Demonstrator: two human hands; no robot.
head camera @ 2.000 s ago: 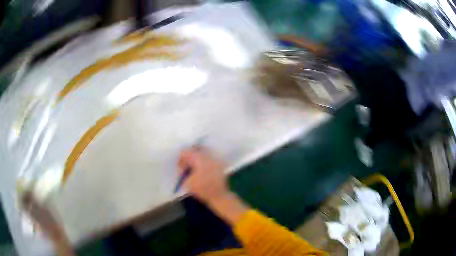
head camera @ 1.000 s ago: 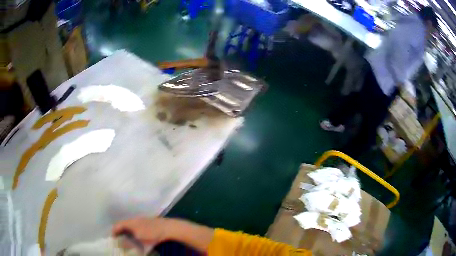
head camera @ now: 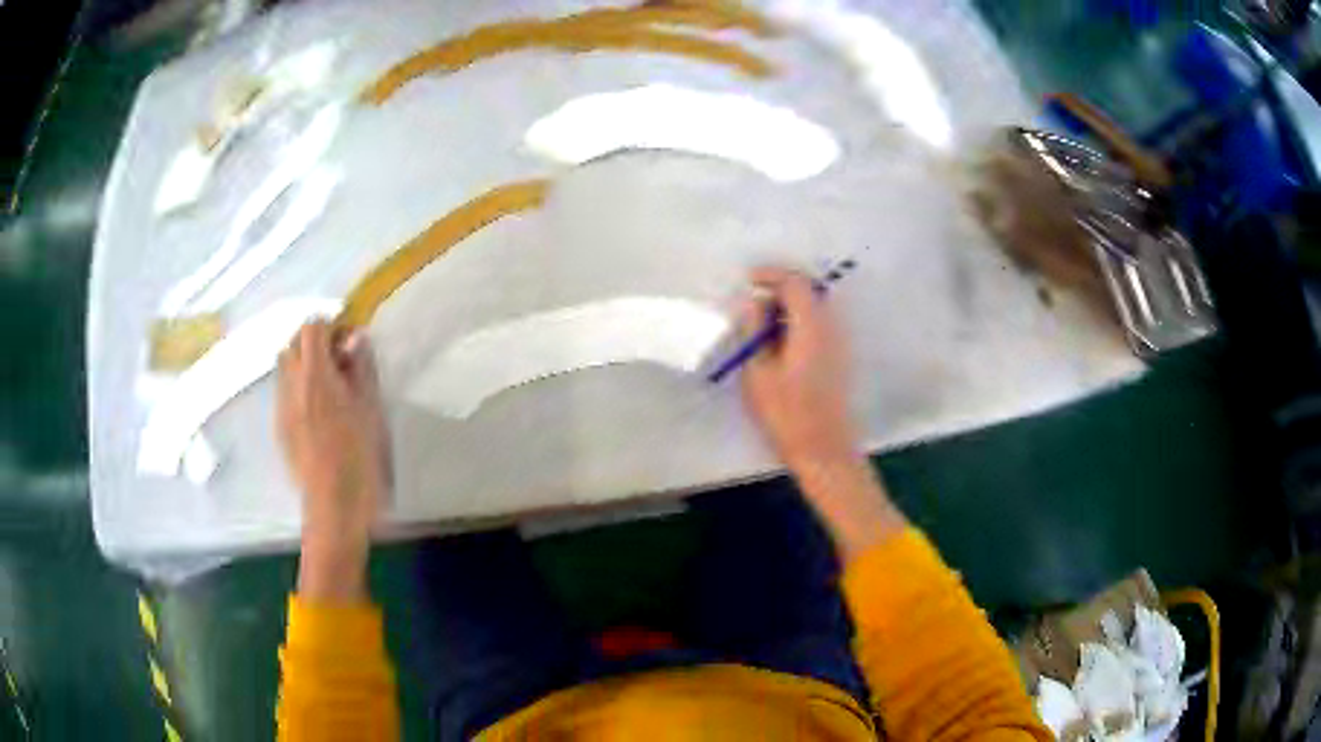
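A white curved collar piece (head camera: 580, 348) lies flat near the front of the table. A tan curved template (head camera: 442, 244) lies behind it to the left. My left hand (head camera: 330, 420) is over the left end of a second white piece, its fingertips at the template's lower end; whether they grip it is unclear. My right hand (head camera: 797, 363) holds a dark blue pencil (head camera: 746, 352), tip pointing down-left, beside the collar piece's right end.
More white curved pieces (head camera: 681, 128) and tan templates (head camera: 580, 32) lie farther back. Narrow white strips and a small tan card (head camera: 186, 342) are at left. A metal iron rest (head camera: 1159, 297) sits at the right edge. White pieces (head camera: 1123, 681) lie on a carton beside a yellow rail (head camera: 1211, 652).
The view has swung from the right side back over the table. Both hands now show over the table; my left hand has come to the template's end. The right hand still holds the pencil.
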